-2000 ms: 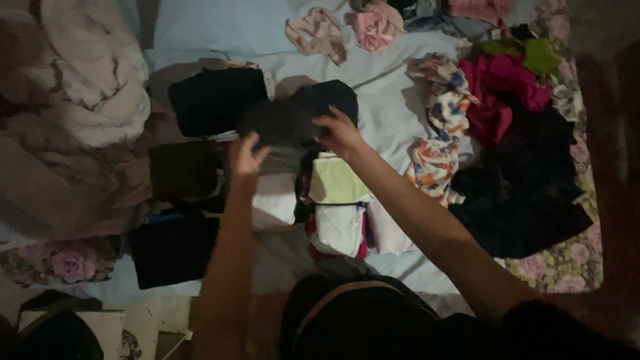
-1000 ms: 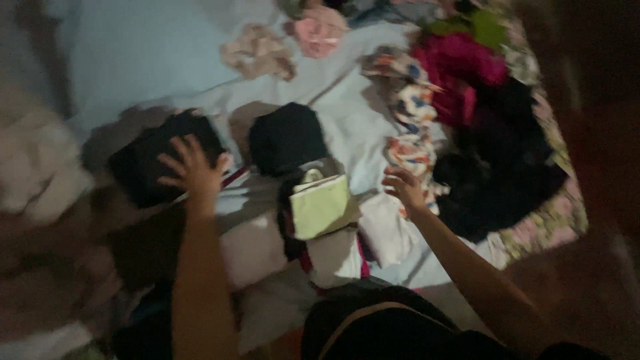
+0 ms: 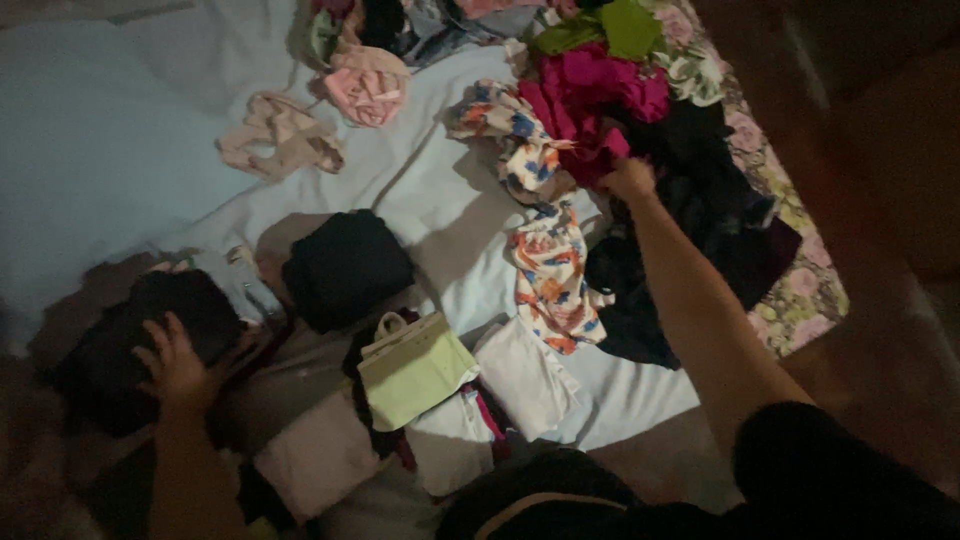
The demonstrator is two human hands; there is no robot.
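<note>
My left hand [image 3: 176,360] lies with fingers spread on a stack of dark folded cloth [image 3: 187,307] at the left. At the upper right, my right hand [image 3: 630,180] grips the lower end of a magenta garment [image 3: 592,82], its fingertips partly hidden. Beside that hand are a white garment with an orange and blue print [image 3: 555,277] and a heap of black clothes [image 3: 697,172]. Between my hands sit a folded black garment [image 3: 349,270], a folded pale green garment [image 3: 416,371] and folded white ones [image 3: 529,375].
Everything rests on a bed with a pale blue sheet [image 3: 112,150] and a floral mattress edge [image 3: 806,292]. Farther off lie a beige garment [image 3: 277,139], a pink garment [image 3: 367,86] and a lime green garment [image 3: 630,30]. A folded pinkish garment [image 3: 319,457] is near my body.
My right hand has moved away from the folded stacks, up and right to the magenta garment. My left hand has gone left onto the dark stack. The view has shifted to the right.
</note>
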